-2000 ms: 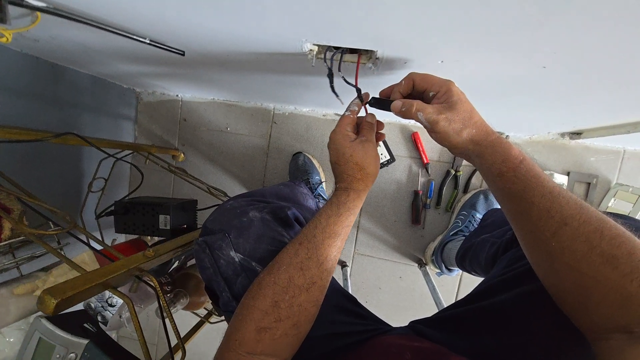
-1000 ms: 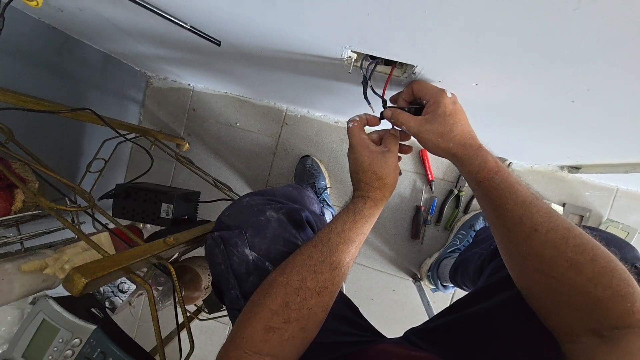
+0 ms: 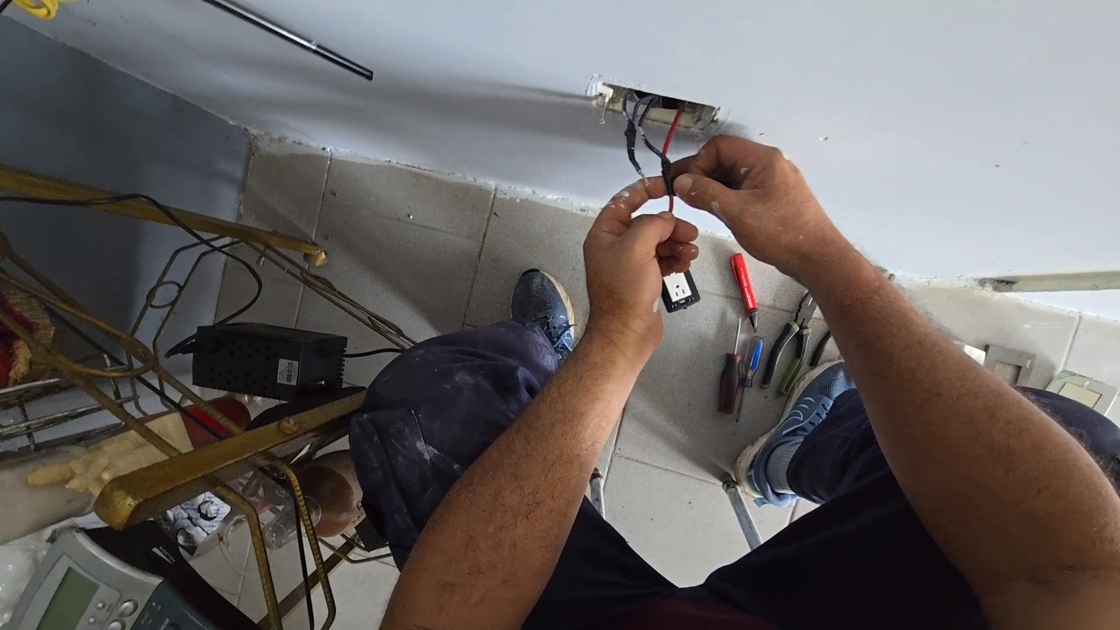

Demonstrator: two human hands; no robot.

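Note:
An open electrical box (image 3: 661, 107) is set in the pale wall, with dark wires (image 3: 632, 136) and a red wire (image 3: 674, 131) coming out of it. My left hand (image 3: 634, 241) pinches the lower end of the red wire between thumb and finger, its index finger reaching up beside the wires. On the right, my right hand (image 3: 757, 197) has thumb and index finger closed on black tape or sleeving (image 3: 669, 175) around the red wire. A white outlet in a black frame (image 3: 679, 289) lies on the floor, partly behind my left hand.
On the tiled floor lie a red-handled tool (image 3: 744, 282), screwdrivers (image 3: 728, 383), pliers (image 3: 779, 350) and wall plates (image 3: 1008, 363). A brass-coloured metal frame (image 3: 227, 451), a black box (image 3: 269, 359) and a telephone (image 3: 74, 586) are at the left. My shoes flank the tools and outlet.
My right hand held a black roll or similar piece two seconds ago; now its fingers are pinched close on the wire. My left hand stays at the wires. The view has shifted somewhat.

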